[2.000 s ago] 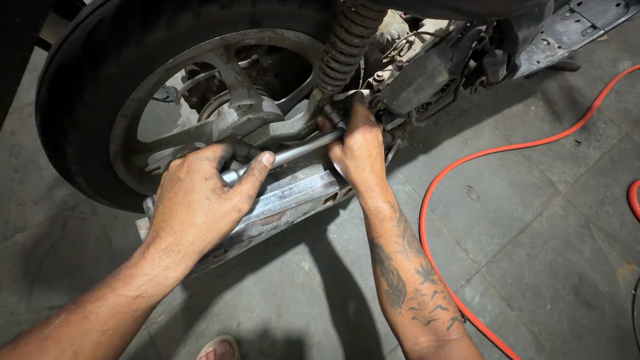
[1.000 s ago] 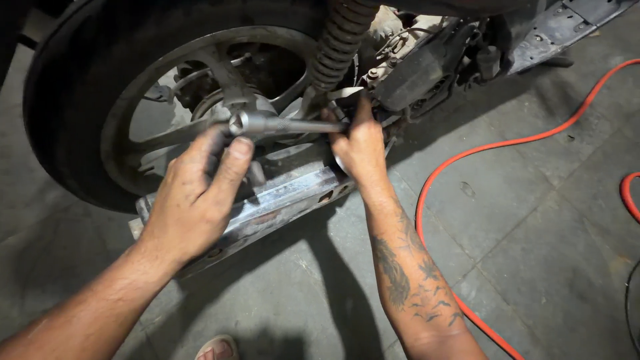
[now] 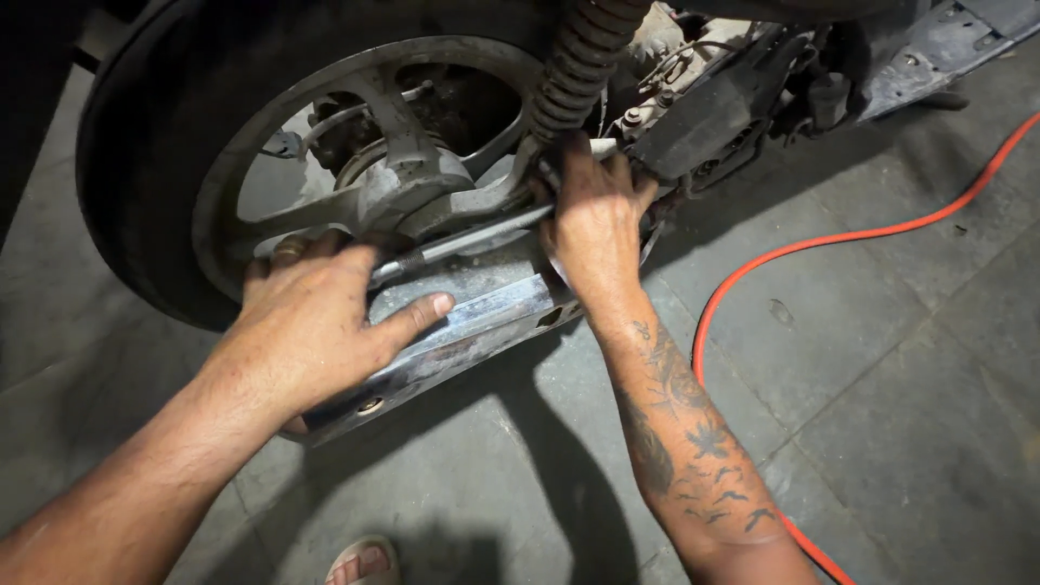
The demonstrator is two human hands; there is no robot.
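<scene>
A metal wrench handle [image 3: 479,236] slants up to the right, beside the rear wheel [image 3: 398,154] of a scooter. My left hand [image 3: 309,317] lies over its lower end, thumb spread over the metal muffler cover [image 3: 479,309]; how firmly the fingers hold is hidden. At the upper end, my right hand [image 3: 597,215] is closed around the tool's head, just under the coil spring of the shock absorber [image 3: 581,73]. The fastener under the head is hidden by my right fingers.
An orange hose [image 3: 837,237] curves over the tiled floor [image 3: 894,382] at the right. The engine's dark cover [image 3: 699,122] stands right of the spring. A sandalled foot [image 3: 366,561] shows at the bottom edge.
A second ago the tool's handle end was raised near my left fingertips; now it is lower, with my left hand over it. My right hand has stayed by the spring's lower end.
</scene>
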